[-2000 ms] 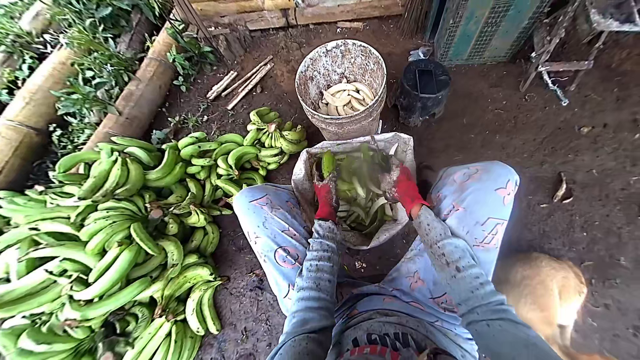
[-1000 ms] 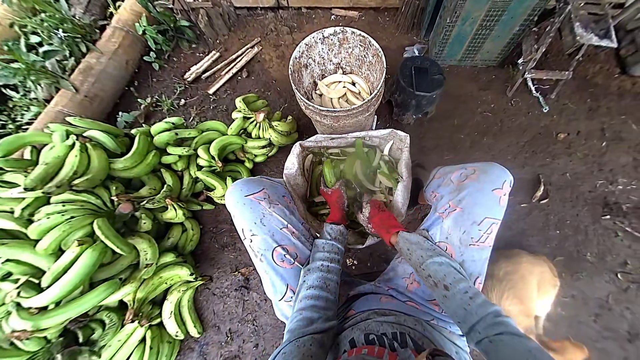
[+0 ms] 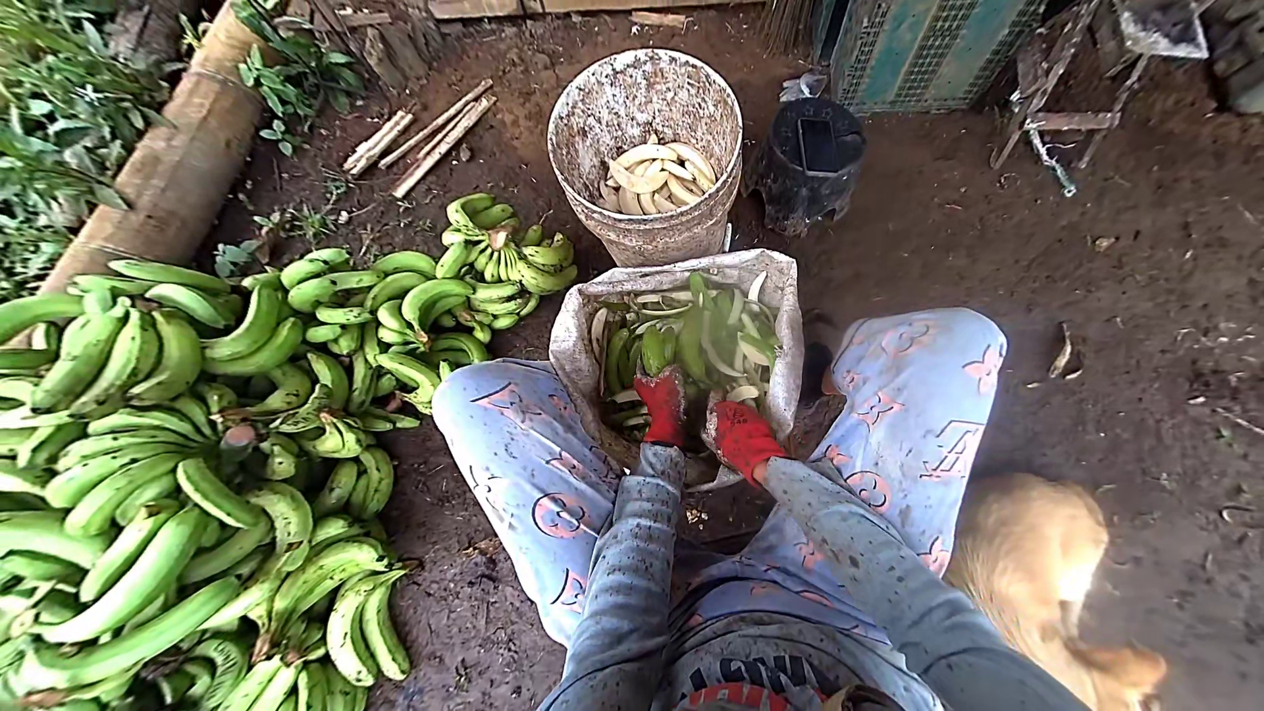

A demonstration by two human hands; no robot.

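Note:
My left hand (image 3: pixel 662 403), in a red and grey glove, is inside the mouth of a white woven sack (image 3: pixel 780 296) between my knees, its fingers against green plantains (image 3: pixel 660 348). Close to its right is my right hand (image 3: pixel 739 433), gloved alike, over the near part of the sack; its fingertips are partly hidden, and whether it holds anything cannot be told. Green peels and pale strips (image 3: pixel 736 336) fill the sack around the plantains, some blurred. Beyond the sack stands a stained bucket (image 3: pixel 642 232) with peeled plantains (image 3: pixel 662 178) in it.
Bunches of green plantains (image 3: pixel 128 474) are heaped on the ground at left. A black container (image 3: pixel 810 163), a teal crate (image 3: pixel 928 49) and sticks (image 3: pixel 444 143) lie farther off. A tan dog (image 3: pixel 1032 553) is by my right knee. A bamboo pole (image 3: pixel 168 168) borders the plants.
Both hands were apart at the sack's sides two seconds ago; they have come together over its near part. The bucket and the plantain heap have stayed in place.

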